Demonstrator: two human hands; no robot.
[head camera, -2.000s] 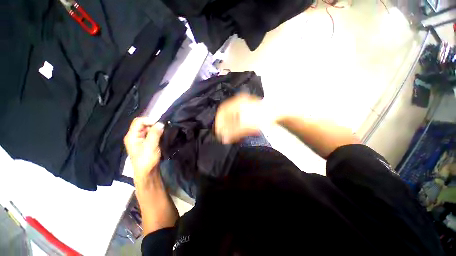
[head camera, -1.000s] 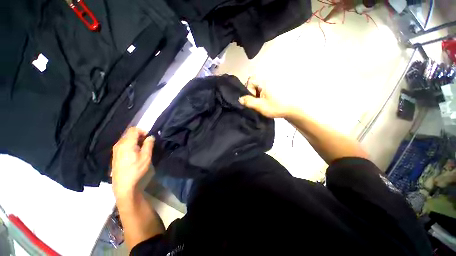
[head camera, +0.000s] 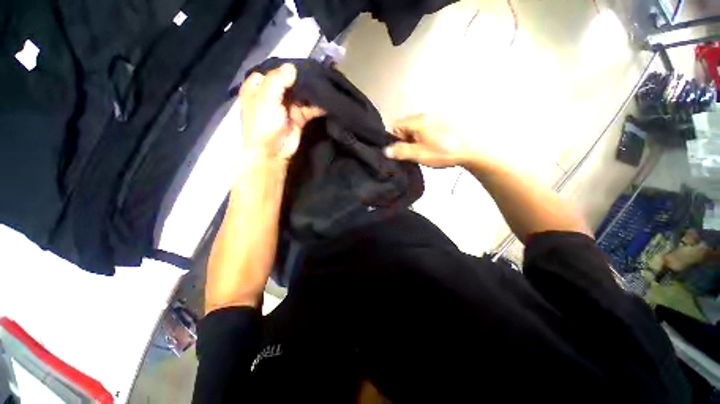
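Observation:
A black garment (head camera: 339, 185) is bunched over my lap, in front of my black shirt. My left hand (head camera: 270, 110) grips its upper left part, fingers curled into the cloth. My right hand (head camera: 422, 142) pinches its right edge between thumb and fingers. The cloth is stretched between the two hands in a folded band. Part of the left fingers is hidden in the fabric. Small light specks show on the garment's lower part.
Black garments (head camera: 87, 134) with small white labels and thin cord loops lie on the white table (head camera: 87, 304) at left. More black cloth (head camera: 387, 16) hangs at the top. A red-edged object (head camera: 55, 363) is at lower left. A blue basket (head camera: 635, 229) stands on the floor at right.
My left hand has moved up and right and now grips the garment's top part. My right hand stays at the right edge. The red snips have left the view at the top.

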